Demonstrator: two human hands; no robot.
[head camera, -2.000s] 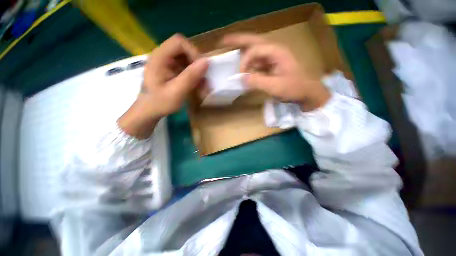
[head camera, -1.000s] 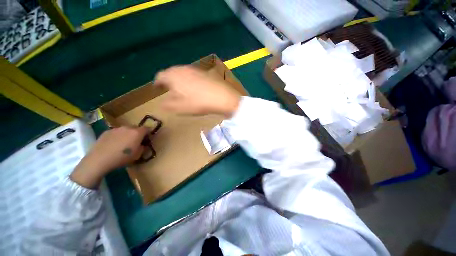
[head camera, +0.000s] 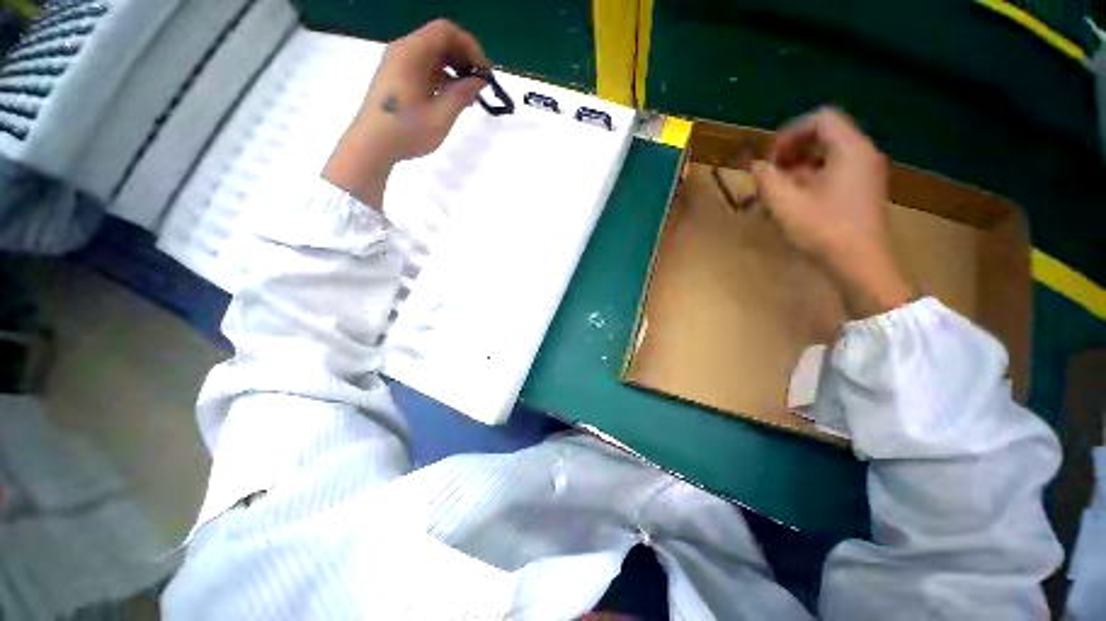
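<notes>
My left hand (head camera: 418, 97) holds a small black open frame (head camera: 495, 97) between its fingertips, just above the back edge of the white foam tray (head camera: 497, 243). Two black parts (head camera: 566, 110) sit in slots at the tray's back right. My right hand (head camera: 825, 182) is over the shallow carton (head camera: 728, 404), blurred. Another dark open frame (head camera: 733, 188) is at its fingertips, above the carton's back left; the grip is partly blurred. A white sleeve (head camera: 807, 379) lies in the carton's front, partly hidden by my right sleeve.
Thick white foam trays with black parts (head camera: 55, 73) stand at the far left. A yellow post (head camera: 620, 55) rises behind the tray's right corner. The green bench (head camera: 582, 352) shows between tray and carton. White sleeves (head camera: 1092, 522) are cut off at the right edge.
The view has turned left. My left hand has moved from the carton to over the tray with a frame. My right hand has moved to the carton's back left, where the other frame is.
</notes>
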